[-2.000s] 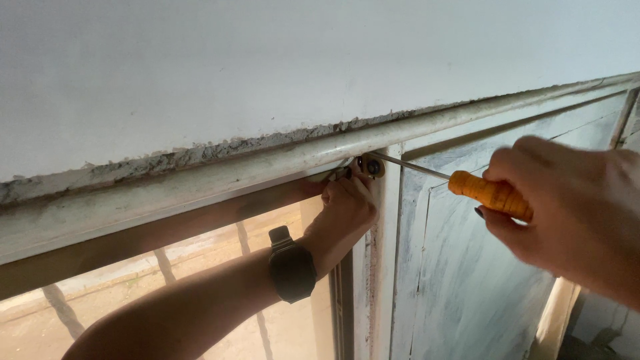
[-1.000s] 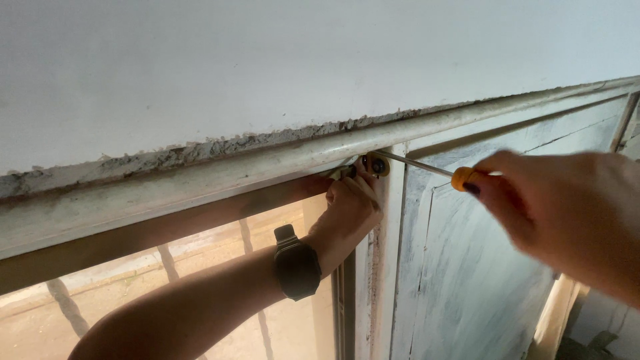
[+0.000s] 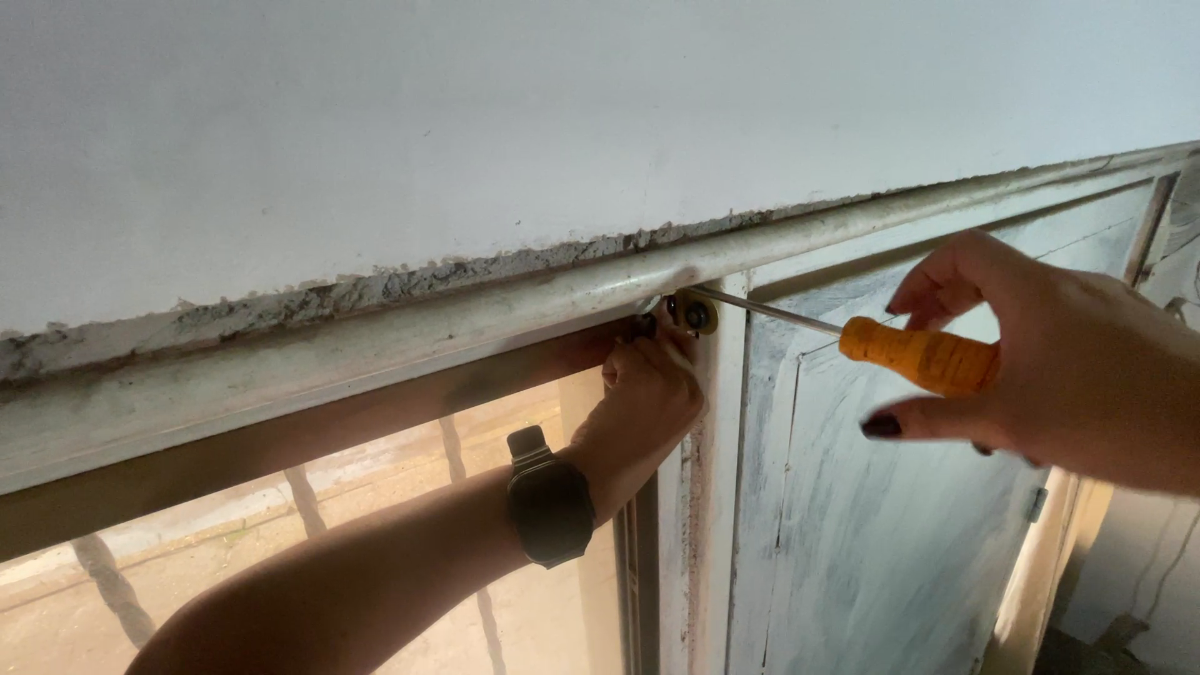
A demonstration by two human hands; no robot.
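Note:
A screwdriver with an orange handle (image 3: pixel 919 358) has its metal shaft pointing left, its tip at the upper rim of a small round metal fitting (image 3: pixel 697 315) with a dark centre. The fitting sits at the top corner of the window frame. My right hand (image 3: pixel 1059 366) is around the handle's end, fingers and thumb spread apart, the butt resting against the palm. My left hand (image 3: pixel 653 380) presses its bent fingers at the fitting's left side, beside a small dark piece (image 3: pixel 645 324). Whether its fingers hold the fitting is hidden. A dark watch (image 3: pixel 551 506) is on the left wrist.
A pale rounded frame rail (image 3: pixel 394 323) runs below rough, chipped plaster (image 3: pixel 375 289) and a white wall (image 3: pixel 562 112). Lower left, a glass pane (image 3: pixel 375 534) shows bars behind it. On the right is a paint-streaked panel (image 3: pixel 872 525) with a small hinge (image 3: pixel 1037 504).
My right hand has gone from gripping the screwdriver handle to spread fingers around its end. The screwdriver tip and my left hand stay by the fitting.

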